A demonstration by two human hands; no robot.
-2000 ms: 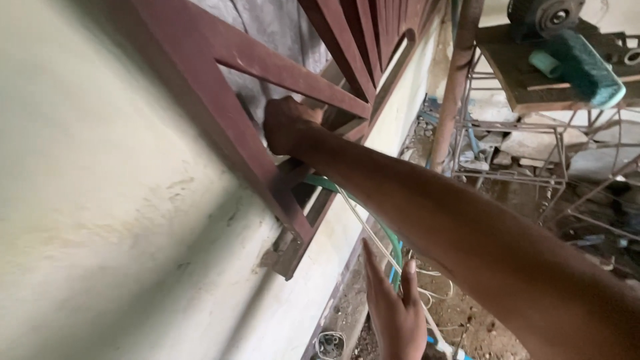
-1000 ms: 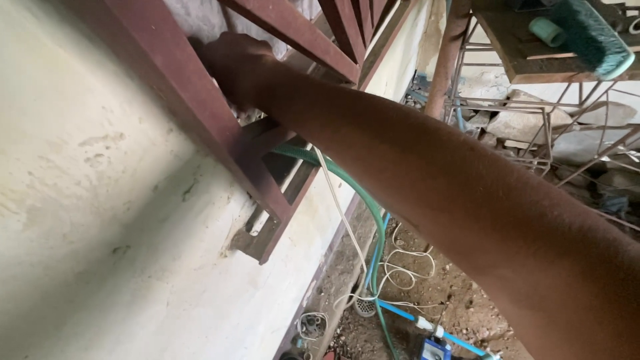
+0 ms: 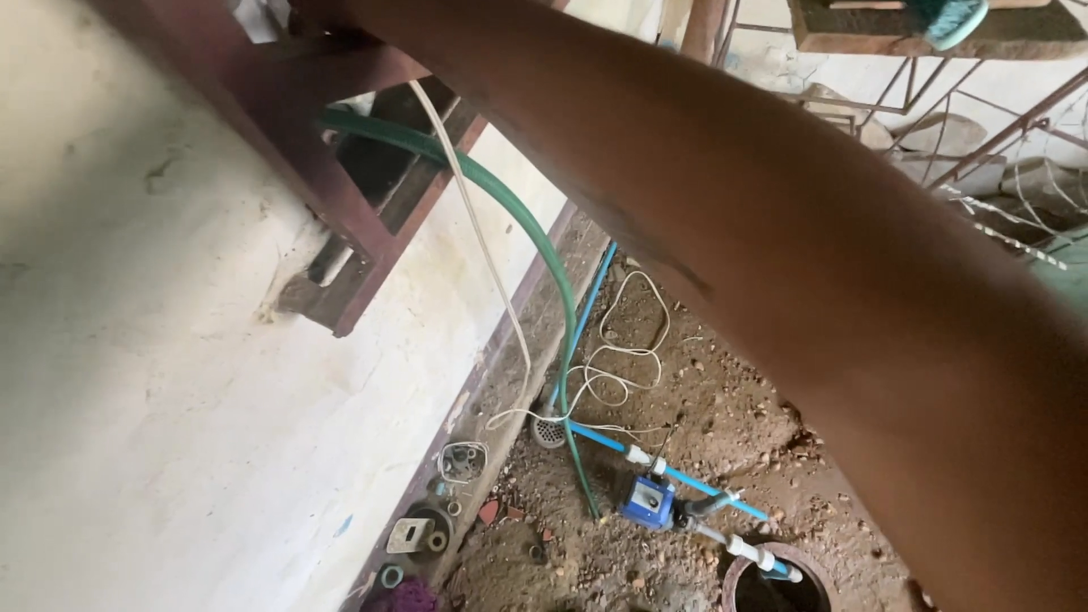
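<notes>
One forearm crosses the head view from the lower right to the top left, where its hand is cut off by the top edge beside the window's maroon metal grille (image 3: 310,170). Which arm it is looks like the right, and what its hand touches is hidden. My left hand is out of view. A green hose (image 3: 540,229) comes out through the grille and curves down to the soil. A white cable (image 3: 476,221) hangs from the grille beside it and lies in loops below. On the ground sits a blue water pump (image 3: 648,501) joined to pipes.
A pale plastered wall (image 3: 212,425) fills the left. Blue pipe (image 3: 599,436) with white fittings runs over the soil towards a round pit's rim (image 3: 733,586). Small parts lie on the ledge (image 3: 501,399). A wooden board (image 3: 1003,34) on a metal frame stands upper right.
The hand that was low near the hose two seconds ago has left the view. The other hand, seen at the grille earlier, is now past the top edge. The view has tilted down.
</notes>
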